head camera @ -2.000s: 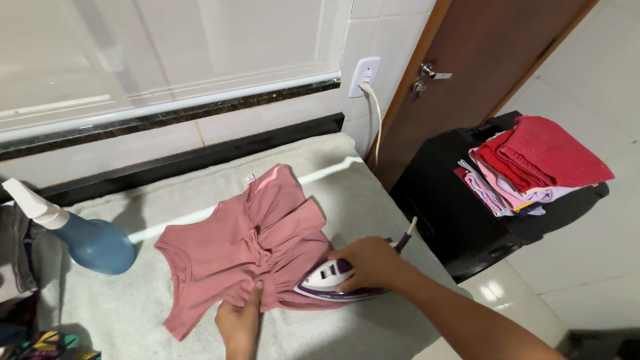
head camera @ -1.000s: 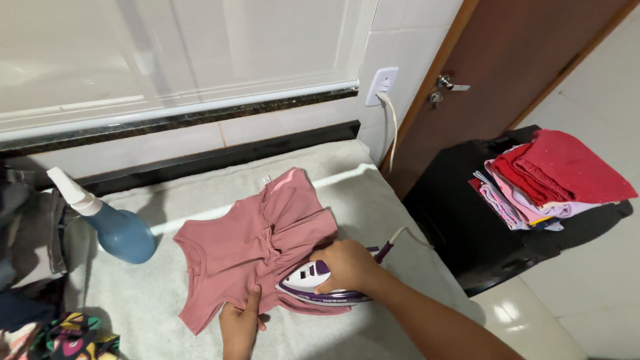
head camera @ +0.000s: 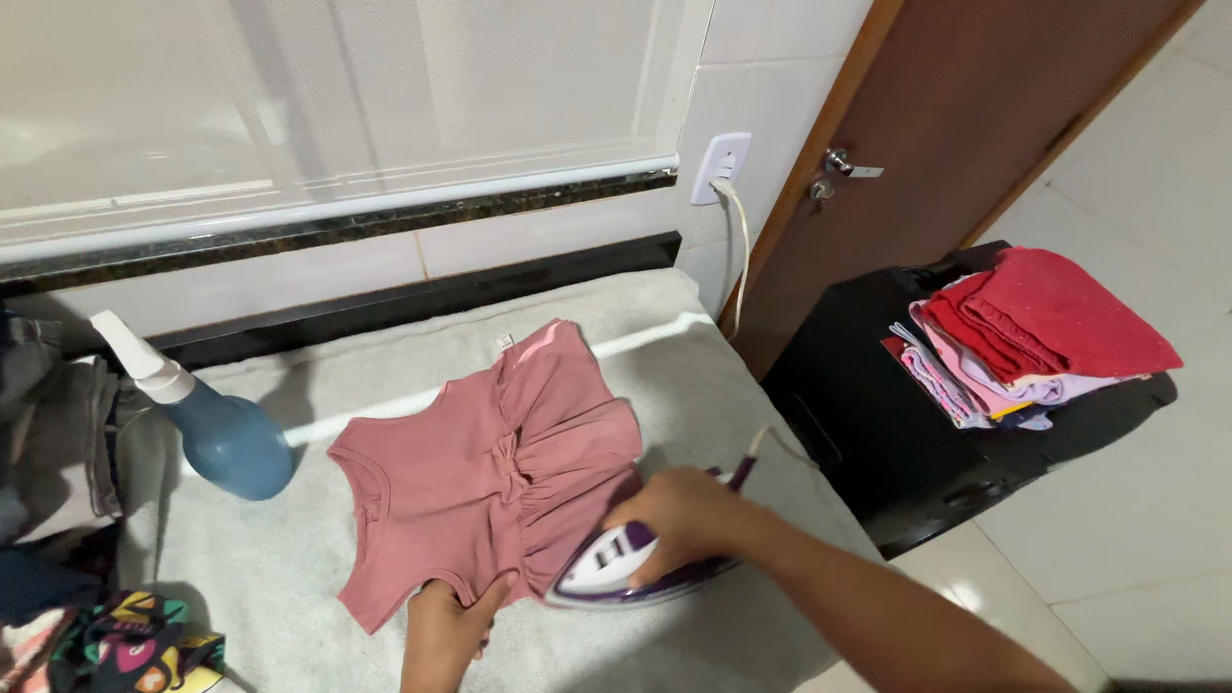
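Observation:
A dusty-pink child's garment [head camera: 433,481] with a gathered ruffle and a small knot lies flat on a grey cloth [head camera: 289,597]. My right hand [head camera: 679,525] is closed around the handle of a white and purple clothes iron [head camera: 602,573], whose tip rests on the lower edge of the ruffle. My left hand [head camera: 452,621] pinches the garment's near edge between thumb and fingers, left of the iron's tip. The iron's soleplate is hidden from view.
A blue spray bottle [head camera: 236,443] stands on the cloth at left, beside piled clothes [head camera: 63,462] and a patterned cloth [head camera: 135,640]. Folded clothes [head camera: 1068,308] lie on a black cabinet [head camera: 847,404] at right. A white cord [head camera: 744,250] hangs from a wall socket [head camera: 722,168] near a brown door [head camera: 972,106].
Over the two seconds the iron has stayed around the ruffle's near edge in my right hand, its tip shifting slightly. My left hand still holds the near edge.

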